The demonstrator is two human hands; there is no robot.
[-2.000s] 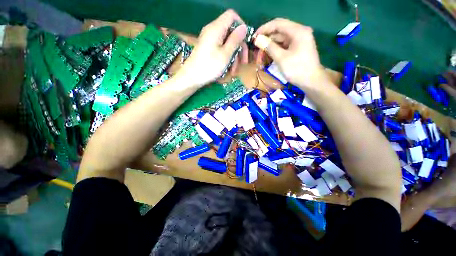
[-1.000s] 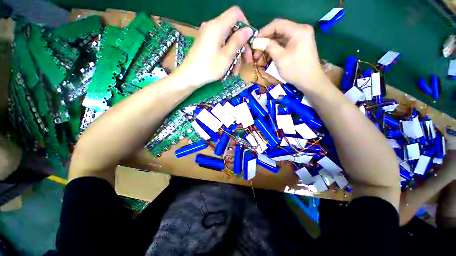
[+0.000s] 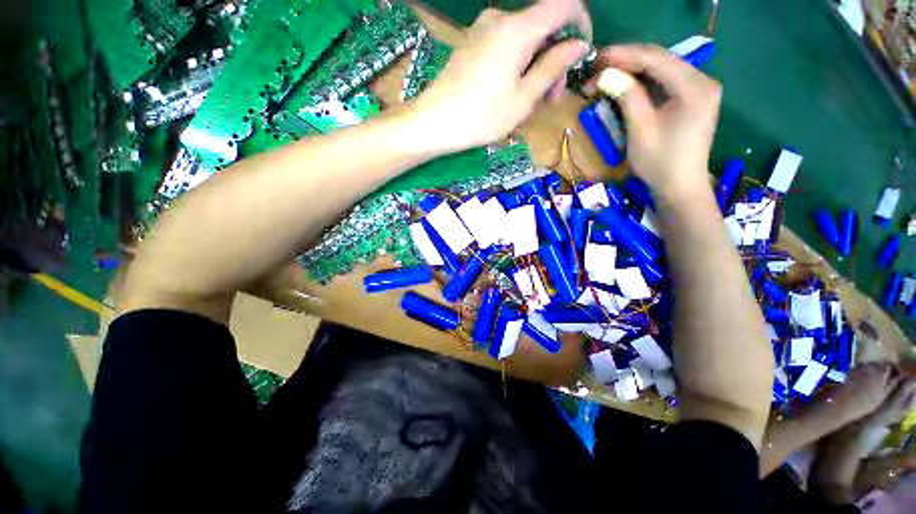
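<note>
My left hand (image 3: pixel 517 75) is at the top centre, its fingertips closed on a small circuit board (image 3: pixel 581 58), mostly hidden by the fingers. My right hand (image 3: pixel 668 110) is just right of it, fingertips pinched close to the board. A yellowish-cream finger cot (image 3: pixel 615 82) covers one fingertip. A blue battery cell (image 3: pixel 603 137) shows right below these fingertips; its thin leads run up into the pinch, where they are too small to see clearly. Many blue cells with white pads (image 3: pixel 522 229) and thin wires lie heaped below and right of my hands.
Green board panels (image 3: pixel 266 80) are piled at the left of the brown bench (image 3: pixel 377 326). A green conveyor belt (image 3: pixel 804 90) with single cells (image 3: pixel 847 231) runs beyond the bench. Another person's hands (image 3: pixel 869 392) are at the lower right. A cardboard box (image 3: pixel 269 331) is below the bench edge.
The view has shifted and turned, and both hands appear farther right, still close together. A blue cell now shows below my right fingertips. Cells on the belt appear in different places.
</note>
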